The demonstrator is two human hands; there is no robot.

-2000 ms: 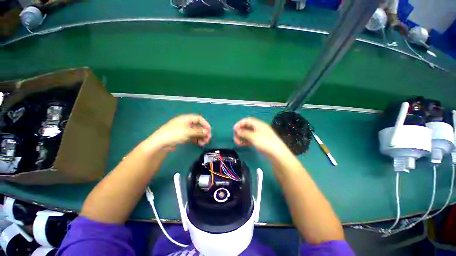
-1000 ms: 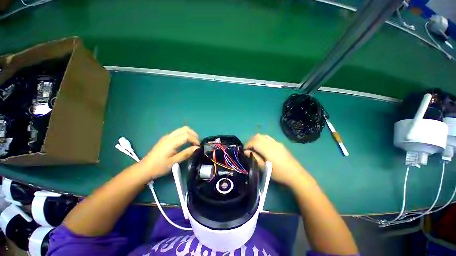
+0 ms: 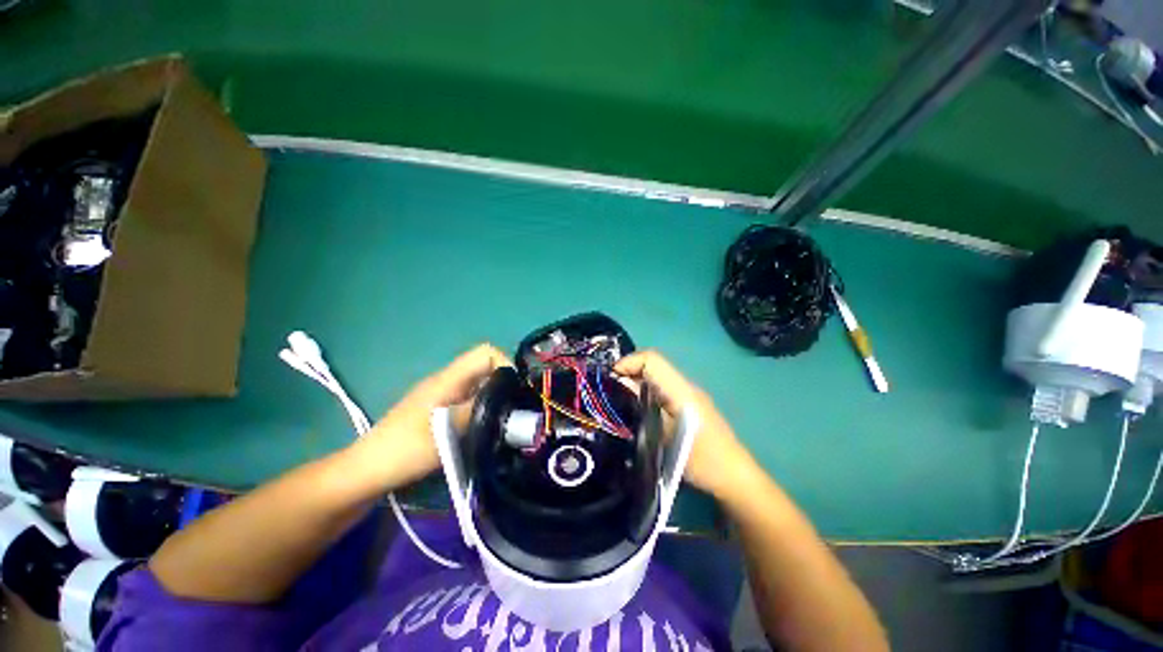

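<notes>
The white-and-black camera body (image 3: pixel 568 529) stands at the bench edge in front of me, its housing open. Red, blue and yellow wires (image 3: pixel 589 397) cross its black interior beside a silver-grey cylinder (image 3: pixel 522 429) and a pale ring with a dark centre (image 3: pixel 571 465). The open black head (image 3: pixel 577 344) is tilted away at the top, with a small board inside. My left hand (image 3: pixel 462 389) grips the left side of the housing. My right hand (image 3: pixel 663 395) is on the right side, fingertips by the head's edge. Some fingertips are hidden behind the housing.
A carton (image 3: pixel 191 242) with black camera parts is at left. A bundle of black leads (image 3: pixel 773 290) and a slim white-orange stick (image 3: pixel 861 340) lie by a metal post (image 3: pixel 880 115). Finished-looking units (image 3: pixel 1071 344) stand at right. A white pigtail cable (image 3: pixel 329 378) lies left; more units (image 3: pixel 109 516) are below.
My hands were apart above the unit, then came down to its sides. The black head now tilts farther from the body, and the wires between them show more.
</notes>
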